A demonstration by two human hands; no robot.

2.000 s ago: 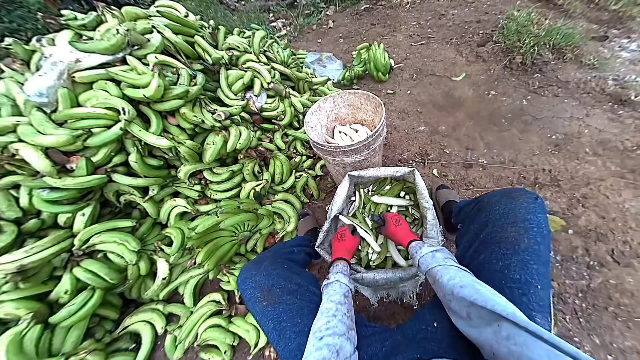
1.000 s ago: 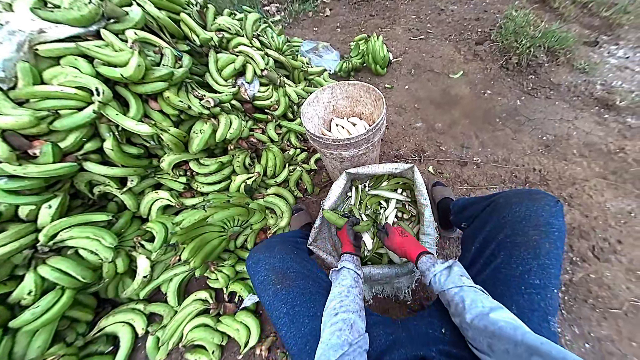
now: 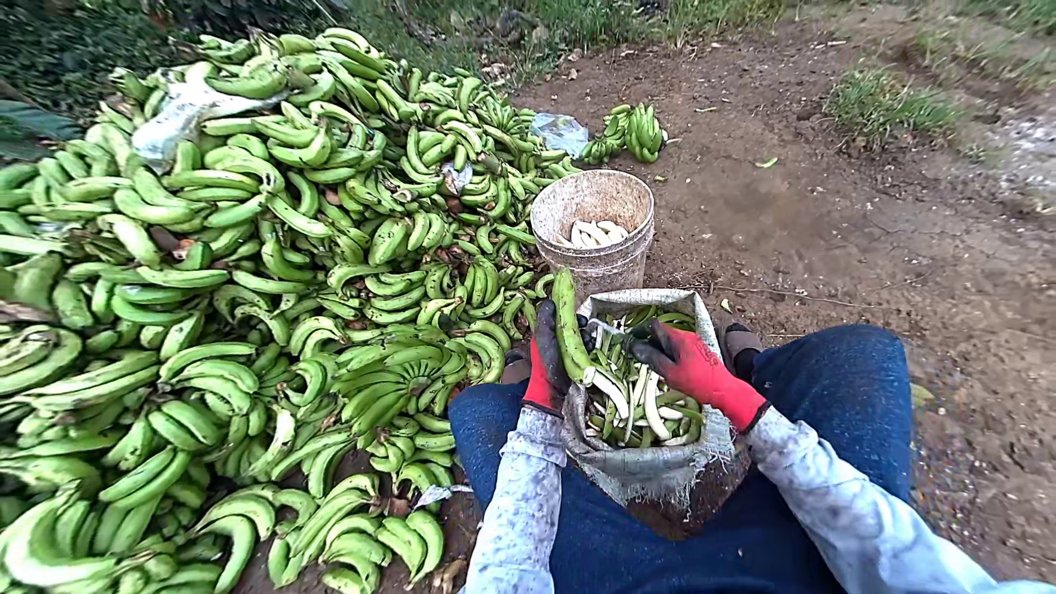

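Observation:
My left hand [image 3: 546,359], in a red and black glove, grips a green banana [image 3: 568,323] upright over the left rim of a woven sack. My gloved right hand [image 3: 689,363] is closed around the handle of a small knife [image 3: 608,327], its blade pointing left toward the fruit. A strip of peel [image 3: 610,390] hangs by the banana's lower end. Green and white peels [image 3: 652,404] lie in the sack [image 3: 631,470] between my knees. Just beyond it stands a dirty white bucket [image 3: 592,247] with peeled bananas [image 3: 596,233] inside.
A large heap of green bananas [image 3: 272,280] spreads over the ground on the left, with plastic film [image 3: 186,115] on top. Past the bucket lie a plastic bag [image 3: 560,132] and a small green bunch [image 3: 643,132]. Bare soil and a grass tuft [image 3: 887,107] are at the right.
My left hand has raised the green banana from a low tilt over the sack to upright at its left side. My right hand has moved up, and the knife blade now shows.

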